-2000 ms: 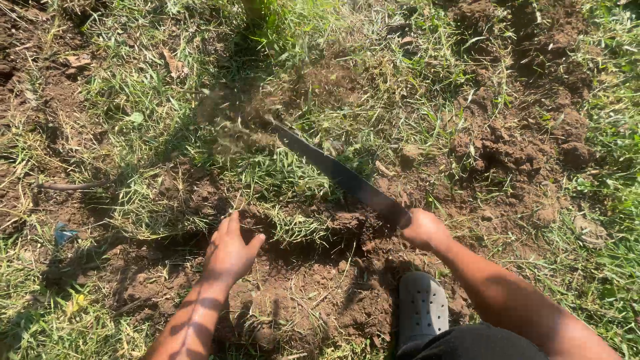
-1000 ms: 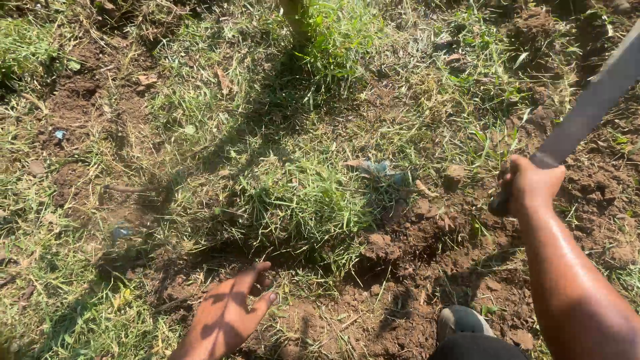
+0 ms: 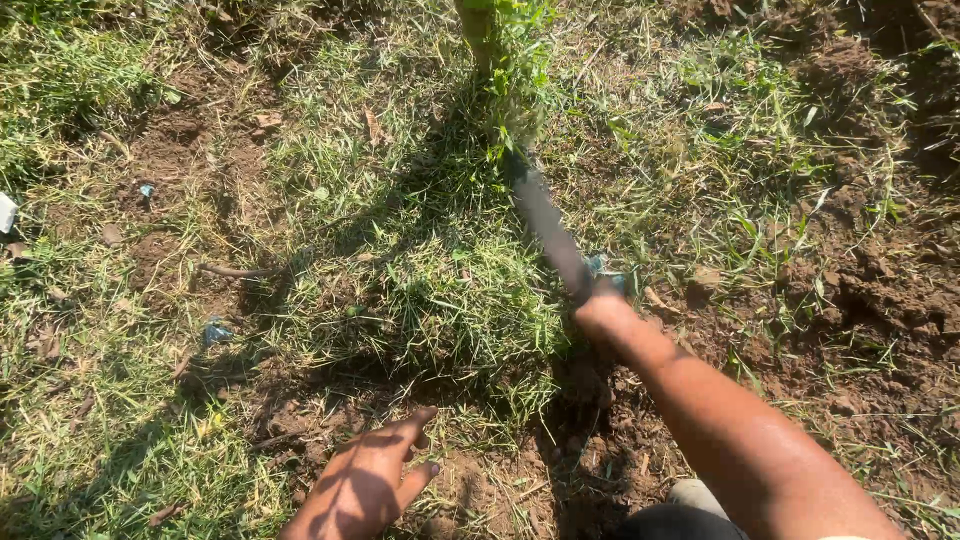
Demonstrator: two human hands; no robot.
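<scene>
My right hand [image 3: 606, 319], right of centre, grips the handle of a machete [image 3: 547, 225]. Its dark blade is blurred and points up and left, with the tip among green leaves by a thin trunk. My left hand [image 3: 375, 472] hangs at the bottom, left of centre, over bare soil with fingers apart and nothing in it. Between the hands and the trunk lies a mound of cut grass [image 3: 465, 300], with a dark edge of dug soil [image 3: 420, 390] along its near side.
A thin trunk [image 3: 478, 37] with leafy shoots stands at top centre. Bluish scraps [image 3: 217, 331] lie at left, and another [image 3: 600, 271] is beside my right hand. A stick [image 3: 236, 271] rests left of the mound. Loose clods [image 3: 877, 300] spread at right; my shoe [image 3: 697, 499] is at the bottom.
My right hand has swung the machete from the raised position at right down and left to the grass near the trunk. My left hand stays low and empty.
</scene>
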